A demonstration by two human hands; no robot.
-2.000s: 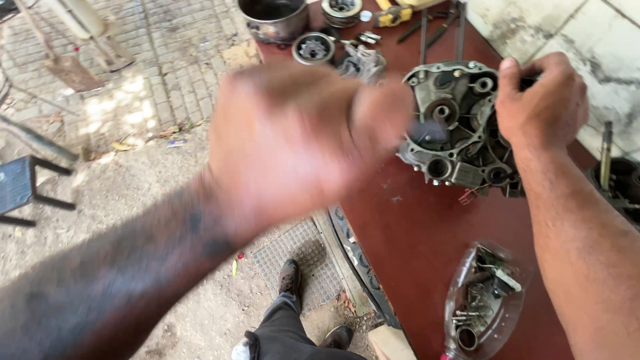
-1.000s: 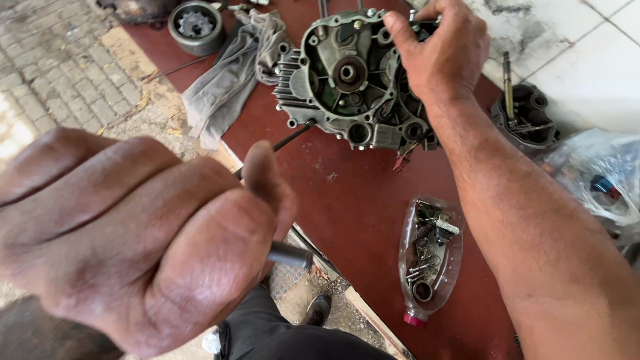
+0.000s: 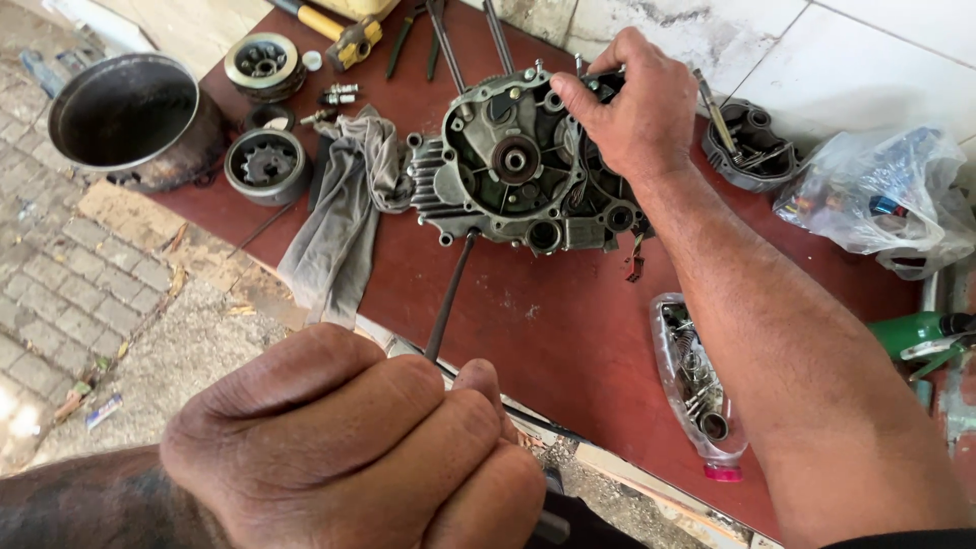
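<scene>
An engine crankcase (image 3: 518, 160) stands on the red tabletop, its open side with a central bearing facing me. My left hand (image 3: 366, 442) is closed around a T-handled tool, whose dark metal shaft (image 3: 451, 297) runs up to the crankcase's lower left edge. The tip meets the case there; what it engages is hidden. My right hand (image 3: 637, 107) grips the upper right edge of the crankcase, thumb on the near face and fingers behind. Two long studs rise behind the case. A red connector (image 3: 634, 267) hangs from wires at its lower right.
Left of the case lie a grey rag (image 3: 339, 229), a flywheel rotor (image 3: 267, 168), a clutch part (image 3: 263, 65) and a blackened pot (image 3: 126, 114). A hammer (image 3: 354, 42) and pliers (image 3: 400, 42) lie behind. Rightward are a cut plastic bottle (image 3: 698, 381) of parts, a cover (image 3: 751, 145) and a plastic bag (image 3: 877, 198).
The left hand, on the tool, has moved right and lower in view since one second ago. My right hand remains on the crankcase's upper right edge. The view has shifted.
</scene>
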